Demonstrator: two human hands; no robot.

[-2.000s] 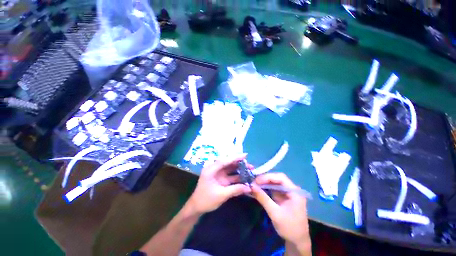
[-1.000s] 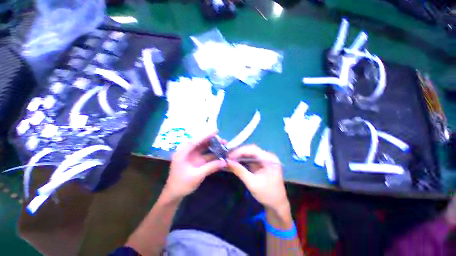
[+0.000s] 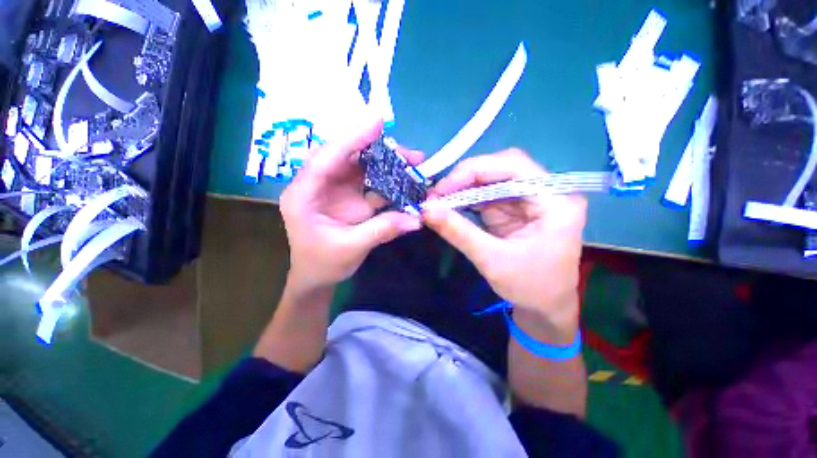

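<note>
A dark circuit board (image 3: pixel 392 175), speckled with parts, is tilted above the bench's front edge. My left hand (image 3: pixel 327 199) holds it between thumb and fingers. My right hand (image 3: pixel 520 228) pinches a striped flat ribbon cable (image 3: pixel 528 186) near its left end, at the board's lower right corner. The cable runs right across my fingers to a blue end. My fingertips hide the connector, so I cannot tell whether the cable is seated. A second white ribbon cable (image 3: pixel 479 116) extends up and right behind the board; its lower end is hidden.
The larger cable pile (image 3: pixel 309 63) lies behind my left hand, the smaller pile (image 3: pixel 640 107) at the right. The left tray (image 3: pixel 184 134) holds boards and curved cables. The right tray (image 3: pixel 761 179) holds cabled boards. A cardboard box (image 3: pixel 148 313) is below left. A person's magenta sleeve (image 3: pixel 761 402) shows lower right.
The view has tipped down and come closer, so the plastic bags have left it. Both hands stay together at the board. The held cable now shows its striped face.
</note>
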